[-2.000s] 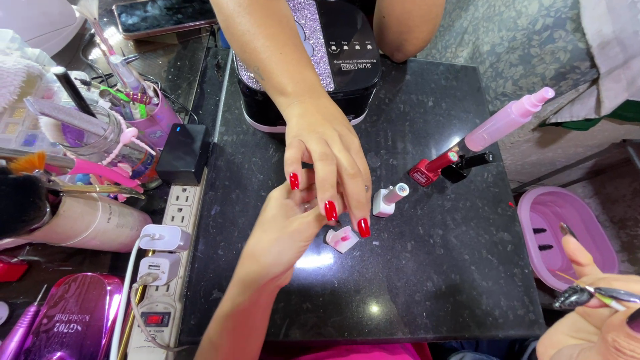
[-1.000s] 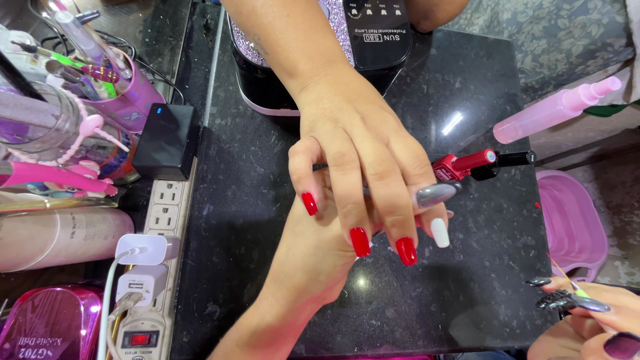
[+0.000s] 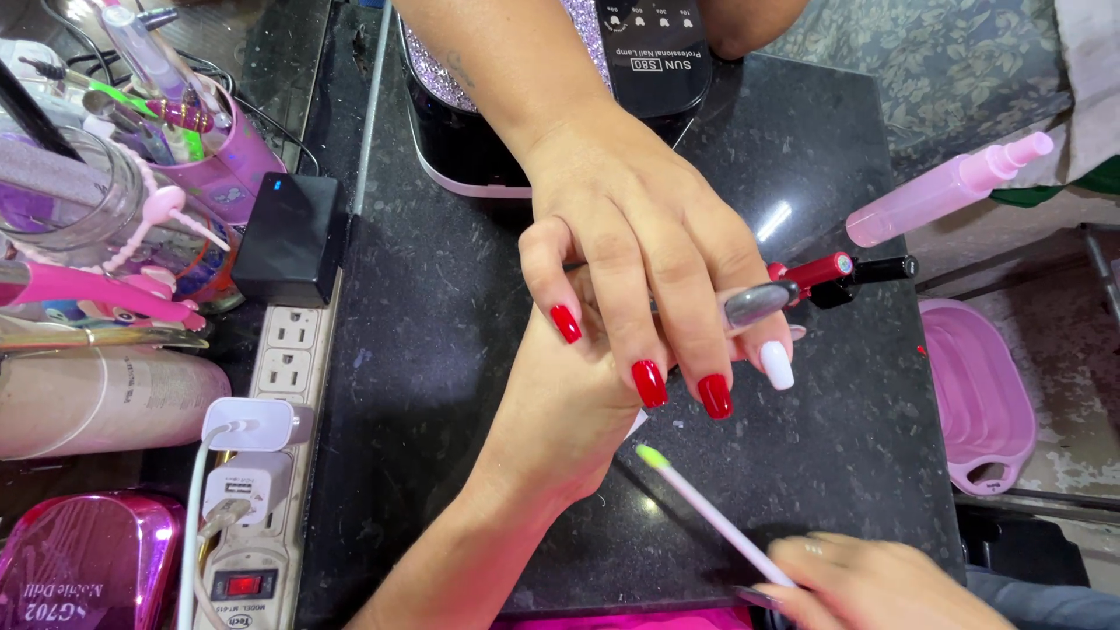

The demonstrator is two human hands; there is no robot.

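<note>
Reaching in from the top, another person's hand [image 3: 647,227] shows red polish on three nails and white on one. My left hand [image 3: 577,385] is under it and holds its fingers, with a long grey nail of mine resting over them. At the lower right, my right hand [image 3: 862,582], blurred, grips a thin pale stick [image 3: 722,525] with a yellow-green tip. That tip is a little below the other person's nails, apart from them. Behind the fingers a red polish bottle [image 3: 814,271] and a black polish bottle [image 3: 875,273] are partly hidden.
A nail lamp [image 3: 656,70] stands at the top of the black speckled table [image 3: 420,376]. On the left are a power strip [image 3: 289,350], a black adapter [image 3: 289,236], tool jars and a pink drill unit [image 3: 87,560]. At right are a pink spray bottle [image 3: 927,197] and a pink basin [image 3: 980,385].
My left hand has taken hold of the other person's fingers, and the white nail has come into view. My right hand has moved in over the table's near edge with the stick.
</note>
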